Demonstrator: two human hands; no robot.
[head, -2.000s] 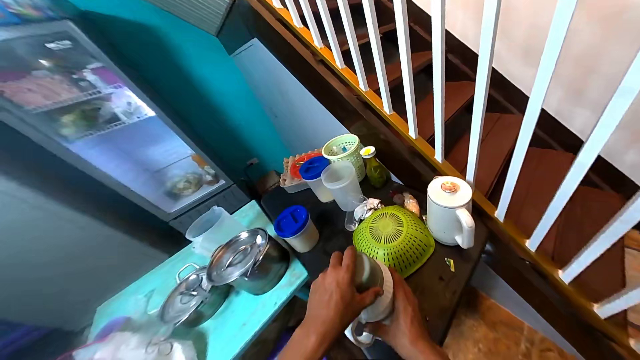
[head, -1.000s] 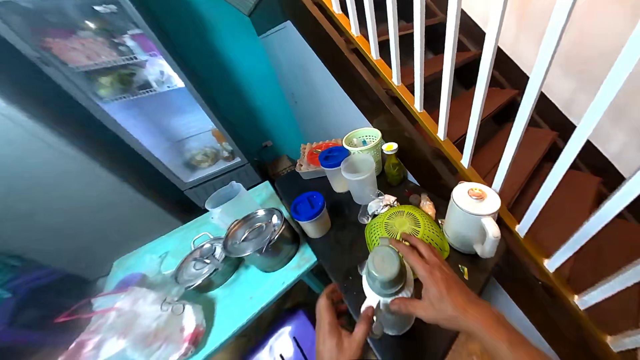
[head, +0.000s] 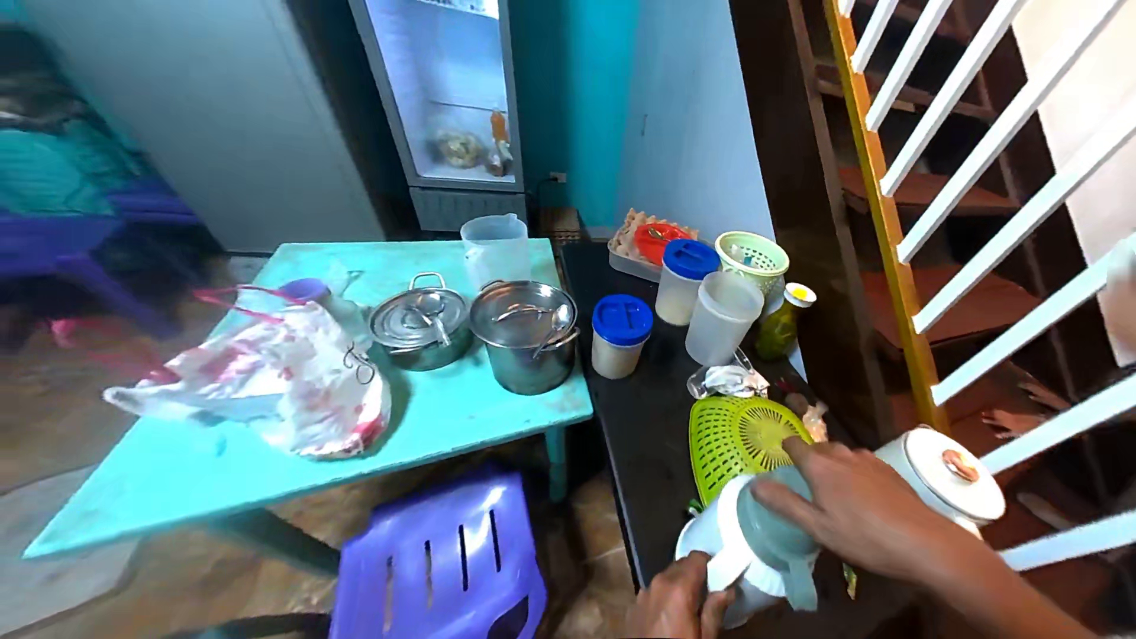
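On the dark table at lower right, my right hand [head: 852, 506] grips the grey-green top of a white container [head: 754, 568], perhaps a jug or blender. My left hand [head: 679, 599] holds its lower left side, thumb and fingers against the white body. Just behind it lies a lime-green plastic colander [head: 737, 439], partly hidden by the container and right hand. A white lidded pitcher [head: 945, 475] stands right of my right hand. Beyond the colander are crumpled clear plastic [head: 732, 380], a frosted plastic pitcher [head: 723, 315] and a green jar with a yellow-white cap [head: 784, 321].
Two blue-lidded containers [head: 621, 335], a pale green basket [head: 753, 257] and an egg tray [head: 635, 235] stand farther back. The turquoise table [head: 461, 408] bears steel pots [head: 524, 355] and a plastic bag [head: 302, 382]. A purple chair [head: 444, 559] is below; a white stair railing [head: 1021, 351] is at right.
The view has swung left, showing more of the turquoise table and purple chair. My right hand has moved from the container's side to its grey-green top since one second ago.
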